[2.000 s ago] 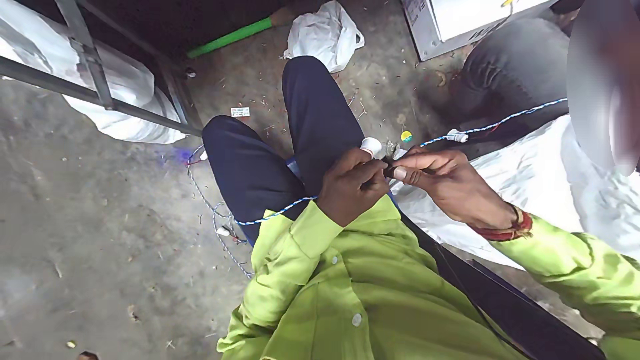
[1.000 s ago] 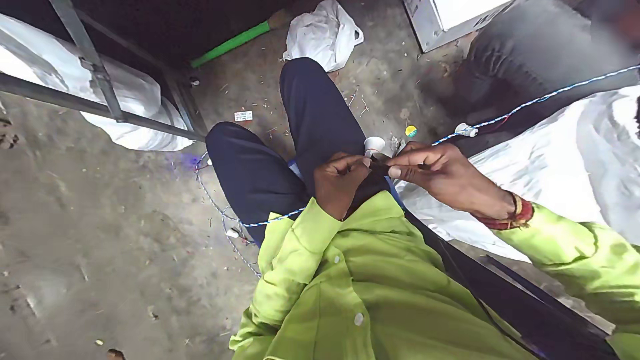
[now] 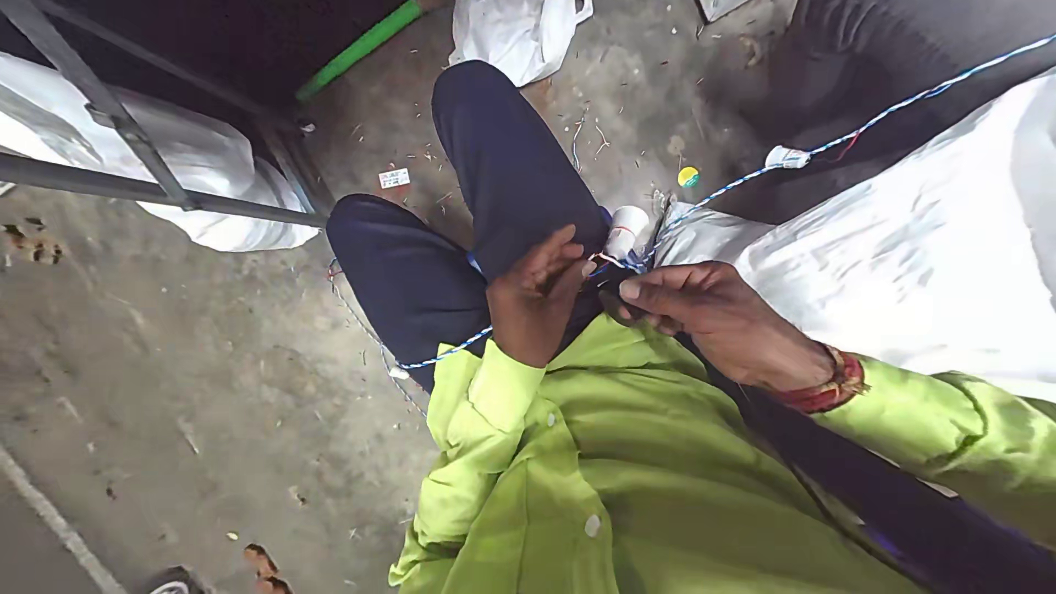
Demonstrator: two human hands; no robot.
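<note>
My left hand point(image 3: 538, 301) is raised over my lap, fingers bent, its fingertips close to thin red and white wire ends; whether it pinches one I cannot tell. My right hand point(image 3: 718, 318) grips a small black object point(image 3: 615, 299), perhaps a roll of tape, between thumb and fingers. Just above the hands lies a white cylindrical lamp holder point(image 3: 627, 231), joined to a twisted blue-and-white wire point(image 3: 730, 188). Farther along that wire, at the upper right, hangs a second white holder point(image 3: 786, 157). The wire also passes behind my left wrist and out across my thigh point(image 3: 450, 353).
A metal frame point(image 3: 247, 209) with white plastic sacks stands at the left. A white plastic bag point(image 3: 516, 37) and a green tube point(image 3: 360, 49) lie ahead. White sheeting point(image 3: 924, 239) spreads at the right, near a person's dark-clothed leg point(image 3: 858, 74). Wire scraps lie on the floor.
My left hand has drawn a little apart from my right, and its fingers have lifted. The white holder and wire ends between them show more plainly. The view has shifted slightly.
</note>
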